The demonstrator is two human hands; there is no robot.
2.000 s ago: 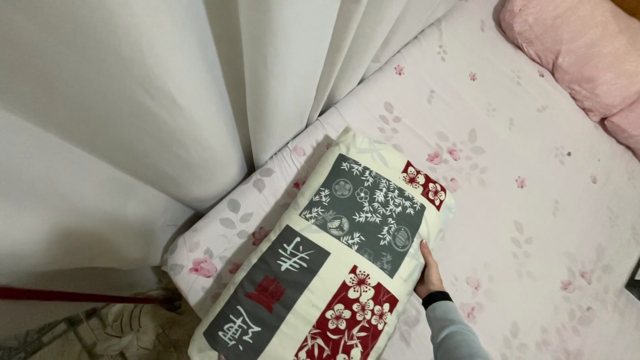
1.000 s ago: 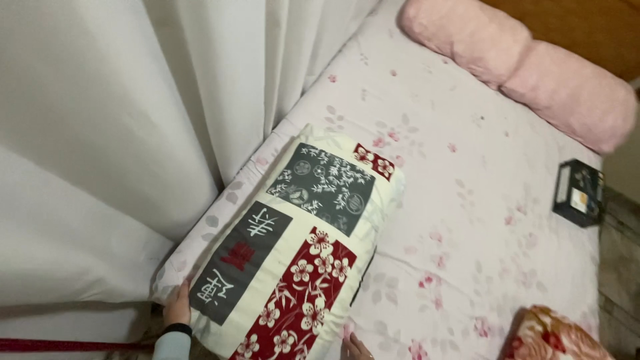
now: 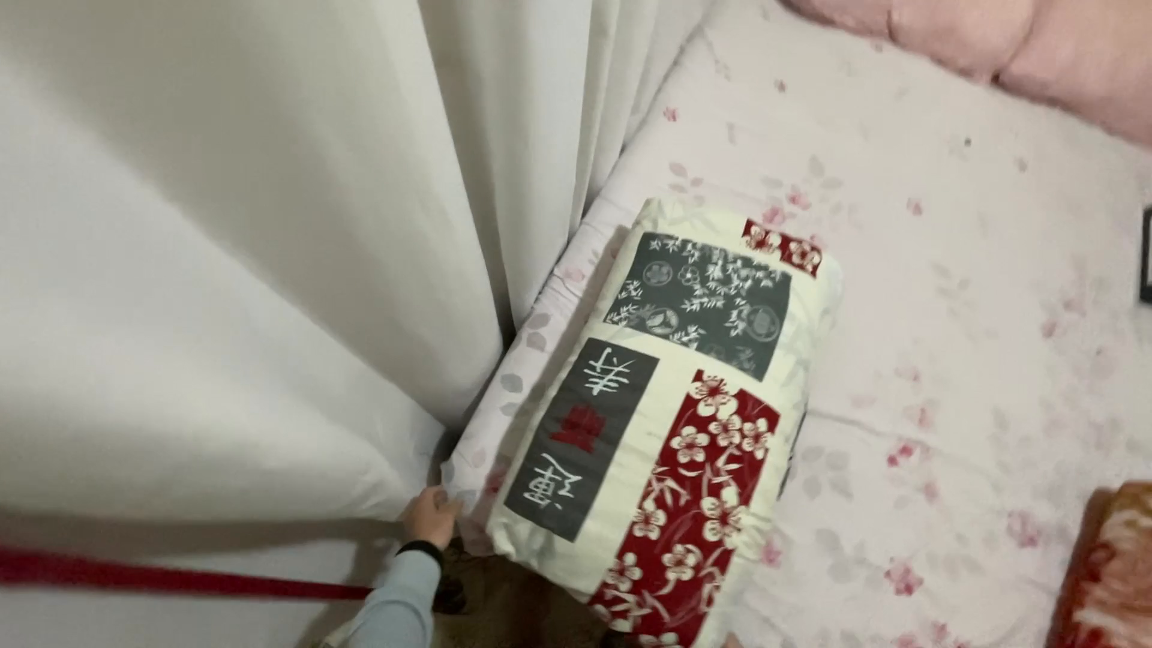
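Observation:
A folded quilt or cushion with grey and red patches on cream cloth (image 3: 711, 351) lies on a bed with a pink floral sheet (image 3: 909, 360). My left hand (image 3: 432, 517), with a dark band on its wrist, is at the sheet's near left corner beside the curtain; its fingertips touch the sheet's edge, and whether they pinch it cannot be told. Of my right hand (image 3: 731, 641) only a fingertip shows at the bottom edge, by the near end of the folded bundle; the rest is out of view.
A white curtain (image 3: 270, 225) hangs along the bed's left side, with a red strap (image 3: 180, 576) low across it. Pink pillows (image 3: 1017, 45) lie at the far right. An orange-red patterned blanket (image 3: 1111, 576) is at the lower right, and part of a dark object (image 3: 1147, 256) shows above it.
The hand that lay at the bundle's right side two seconds ago is no longer there. My left hand, beside the bundle's near left corner a second ago, is now at the sheet corner by the curtain.

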